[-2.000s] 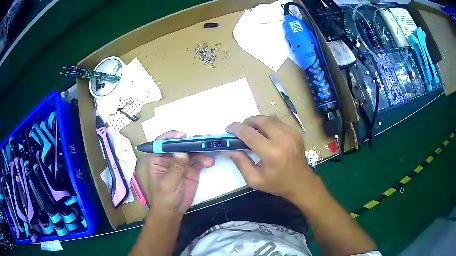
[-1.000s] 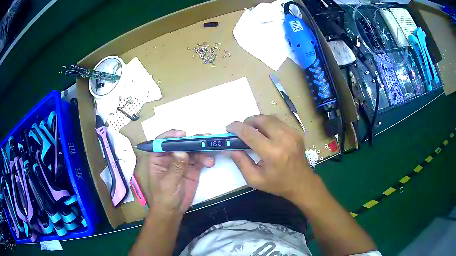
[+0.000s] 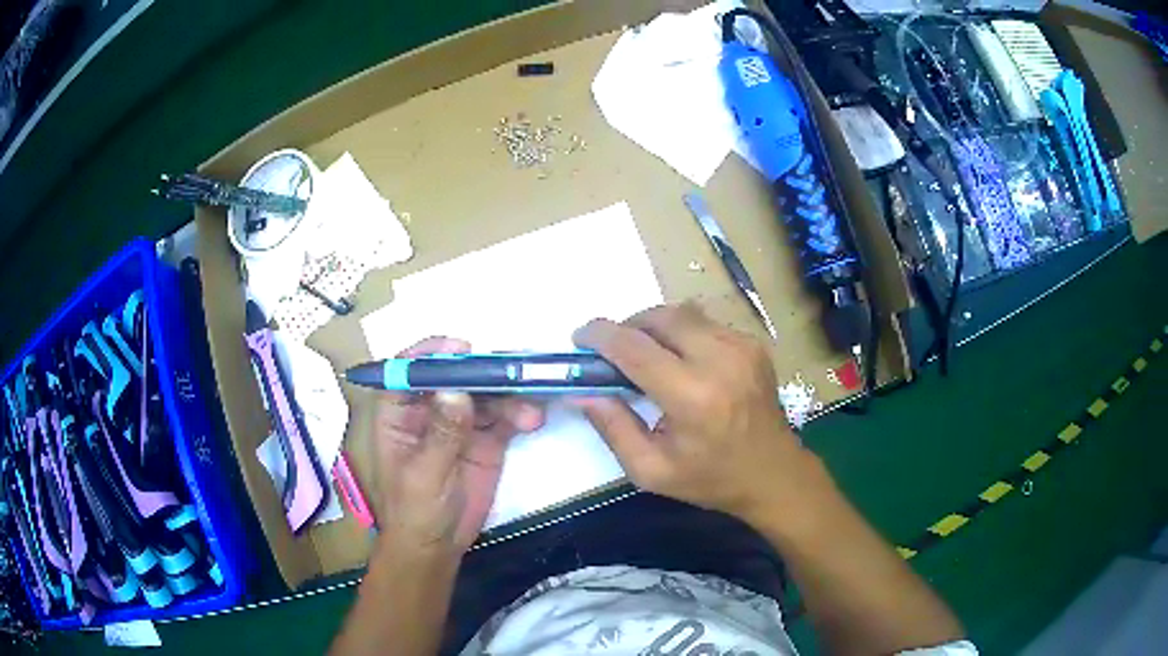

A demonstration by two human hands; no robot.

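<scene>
A black and light-blue pen device [image 3: 487,373] lies level across both hands above a white paper sheet [image 3: 538,276]. Its dark pointed tip faces left, and a small display on its side looks bright and washed out. My left hand [image 3: 442,442] supports the tip half from below, with the thumb at the near side and fingers behind. My right hand [image 3: 698,404] grips the rear end between thumb and fingers, hiding that end.
A cardboard tray [image 3: 423,90] holds small screws [image 3: 525,141], tweezers [image 3: 730,263], a blue electric tool [image 3: 788,154], a white cup [image 3: 272,203] and a pink-and-black shell [image 3: 290,429]. A blue bin [image 3: 192,449] stands left. A parts tray [image 3: 1012,167] stands right.
The pen's display showed digits a second ago and now shows a pale bright patch. The pen and both hands have barely moved.
</scene>
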